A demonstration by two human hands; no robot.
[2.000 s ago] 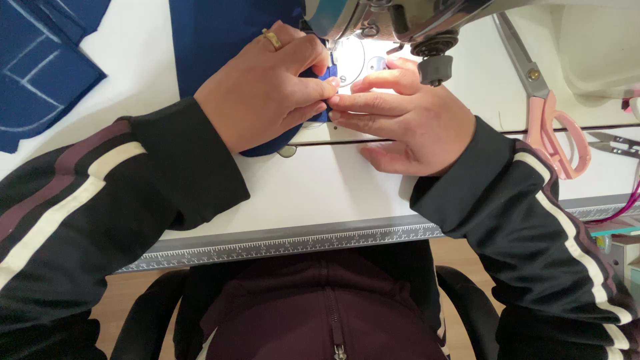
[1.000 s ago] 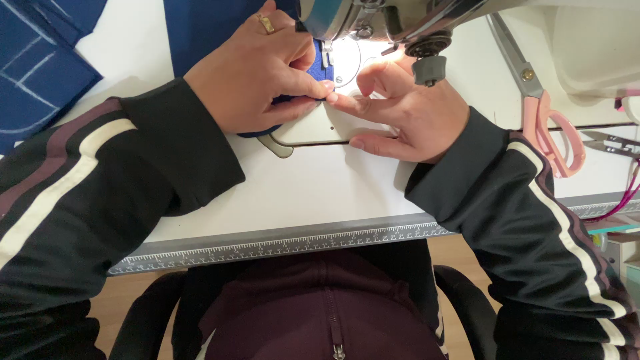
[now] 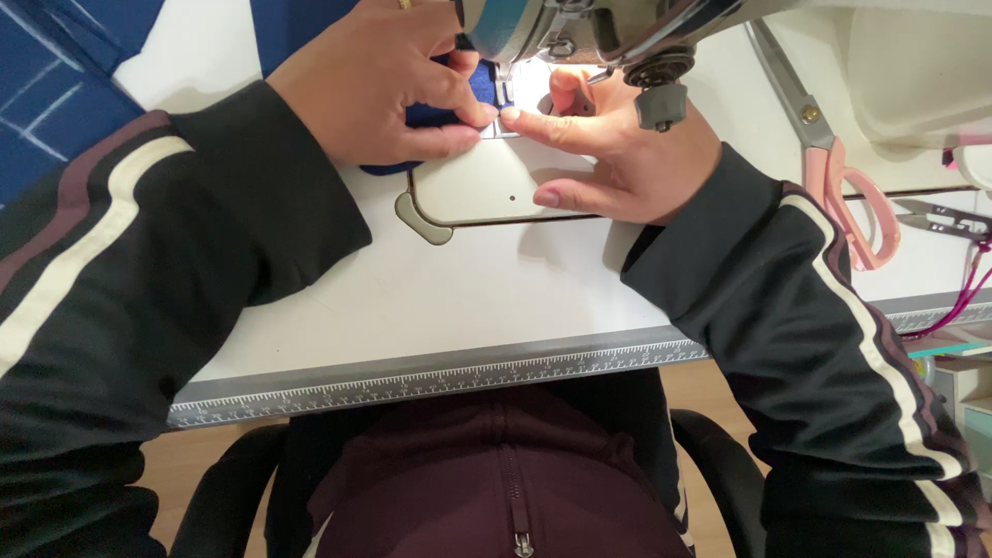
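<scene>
Blue fabric (image 3: 434, 116) lies under the presser foot (image 3: 504, 91) of a sewing machine (image 3: 589, 35), whose lamp lights the spot brightly. My left hand (image 3: 387, 89) rests over the fabric, thumb and index finger together at its edge, just left of and below the foot. From the other side, my right hand (image 3: 620, 139) reaches in, its index fingertip touching down beside the foot, close to my left fingertips. The right thumb lies on the machine bed (image 3: 480, 186), apart from that finger. Part of the fabric is hidden beneath my left hand.
Pink-handled scissors (image 3: 835, 163) lie right of the machine head, near thread snips (image 3: 945, 219) with a magenta cord. More blue fabric with white chalk lines (image 3: 46, 85) is at the upper left. A ruler strip (image 3: 449, 381) runs along the table's front edge.
The blue fabric has moved up toward the back under the foot, baring more of the machine bed in front. Both hands stay beside the foot.
</scene>
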